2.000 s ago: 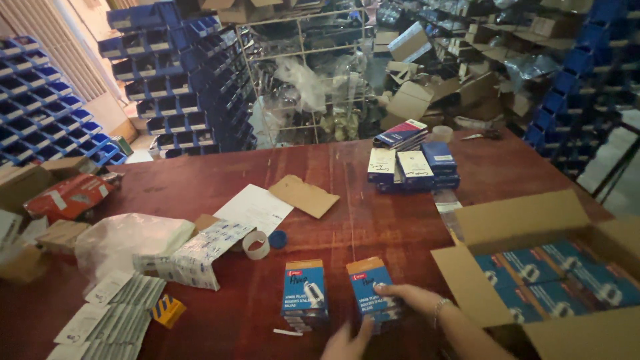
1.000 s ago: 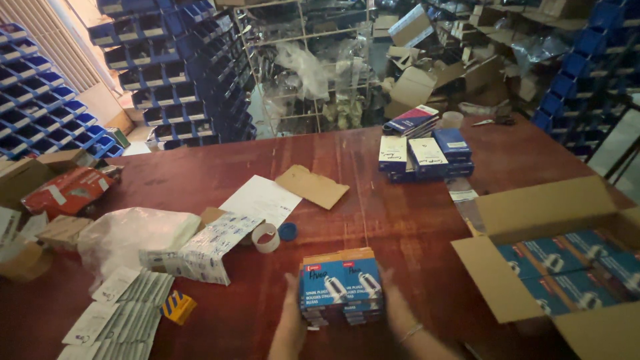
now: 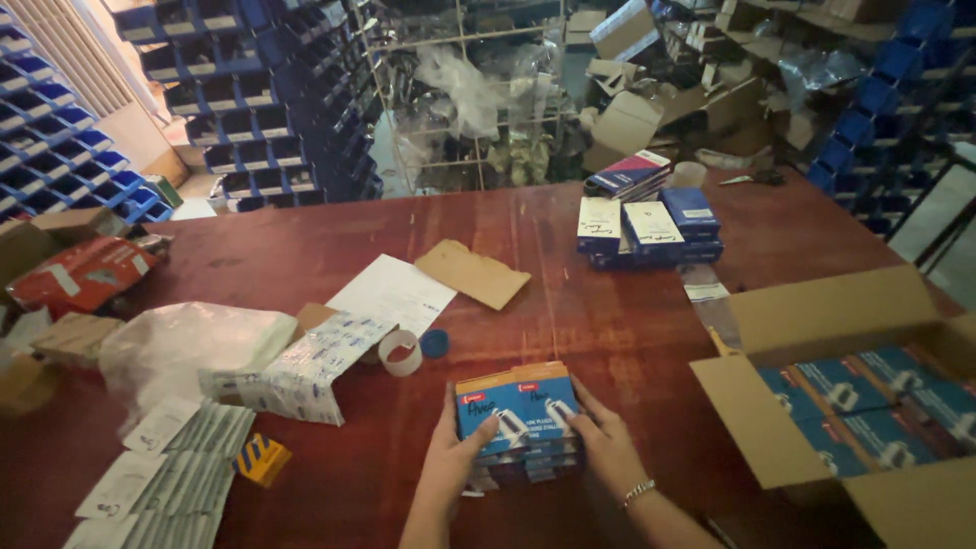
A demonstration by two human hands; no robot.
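Note:
Two blue spark plug boxes (image 3: 515, 415) with orange edges stand side by side near the table's front edge, atop more of the same boxes. My left hand (image 3: 457, 450) grips their left side, thumb on the front box face. From the right, my right hand (image 3: 602, 435), with a chain bracelet at the wrist, presses on the other side. An open cardboard carton (image 3: 823, 320) to the right holds several similar blue boxes (image 3: 839, 389).
Blue and white boxes (image 3: 648, 229) are stacked at the back right. White paper (image 3: 389, 290), a cardboard piece (image 3: 473, 274), a tape roll (image 3: 400, 353), plastic wrap (image 3: 198, 339), packet stacks (image 3: 191, 473) and a yellow box (image 3: 261, 460) lie left of centre. Blue bins (image 3: 229, 91) stand behind.
The two stacks of blue boxes, apart two seconds ago, are now together. My left hand has moved to their left side, my right hand to their right.

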